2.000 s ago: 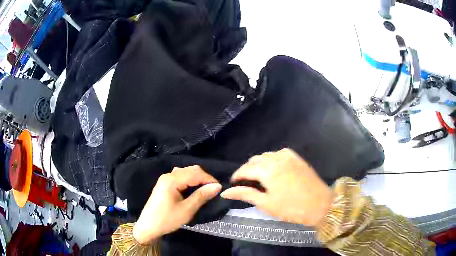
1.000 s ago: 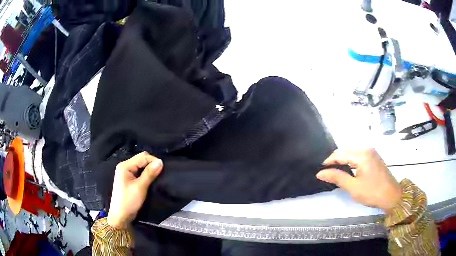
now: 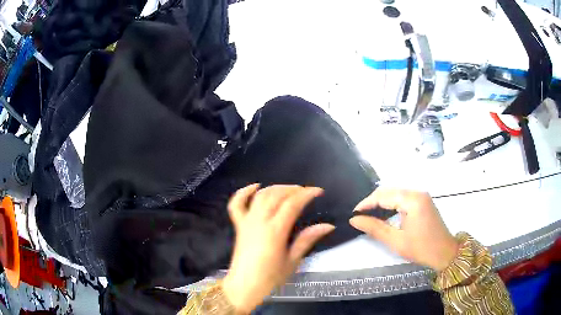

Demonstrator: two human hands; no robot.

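Note:
A large black garment piece (image 3: 154,117) lies across the left and middle of the table, with a speckled grey seam allowance (image 3: 184,184) curving over it. My right hand (image 3: 406,224) pinches the cloth's edge at its lower right corner between thumb and fingers. My left hand (image 3: 270,237) is over the lower edge of the cloth, left of my right hand, slightly blurred, with thumb and fingers apart and nothing between them.
The white sewing machine (image 3: 455,43) stands at upper right, a black fabric strip (image 3: 529,55) over it. Thread snips (image 3: 486,146), an orange-red ring (image 3: 505,125) and a black handle (image 3: 529,147) lie at right. Checked cloth (image 3: 52,209) and a plastic packet (image 3: 69,175) are at left. A tape measure (image 3: 357,282) runs along the front edge.
My left hand has let go of the cloth at left and moved right, towards my right hand. The view has shifted right, showing more of the machine. My right hand still pinches the edge.

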